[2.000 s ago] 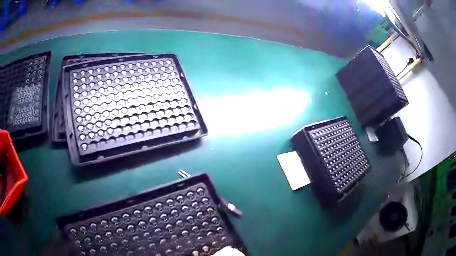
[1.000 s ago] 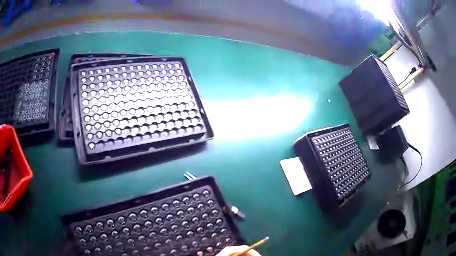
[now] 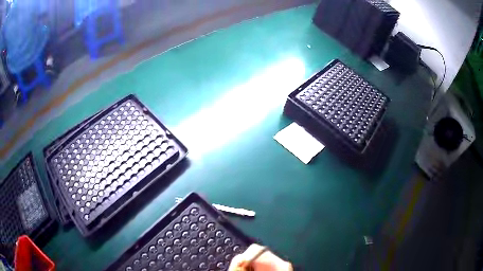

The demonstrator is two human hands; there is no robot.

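Note:
The working component tray [image 3: 182, 241], black with rows of round pockets holding small shiny round components, lies at the bottom centre, cut off by the lower edge. My right hand [image 3: 262, 260] is at the tray's right edge, only its upper part in view, closed on a thin brown stick [image 3: 258, 254] that shows faintly and blurred. The stick's tip cannot be made out. A slim silver-white tool [image 3: 234, 210] lies just beyond the tray, partly hidden by the tray's corner. My left hand is out of the picture.
A filled tray [image 3: 111, 159] lies askew on another at left. Farther left are a partly filled tray [image 3: 24, 201] and a red bin [image 3: 32, 256]. At right are a tray stack [image 3: 344, 106], white paper [image 3: 299, 142], a taller stack [image 3: 355, 26], a black box [image 3: 403, 52] and a white fan unit [image 3: 447, 135].
The view has swung and tilted, so the bench things appear rotated and blue stools show at upper left. More of my right hand shows; the stick, clear one second ago, is now less distinct.

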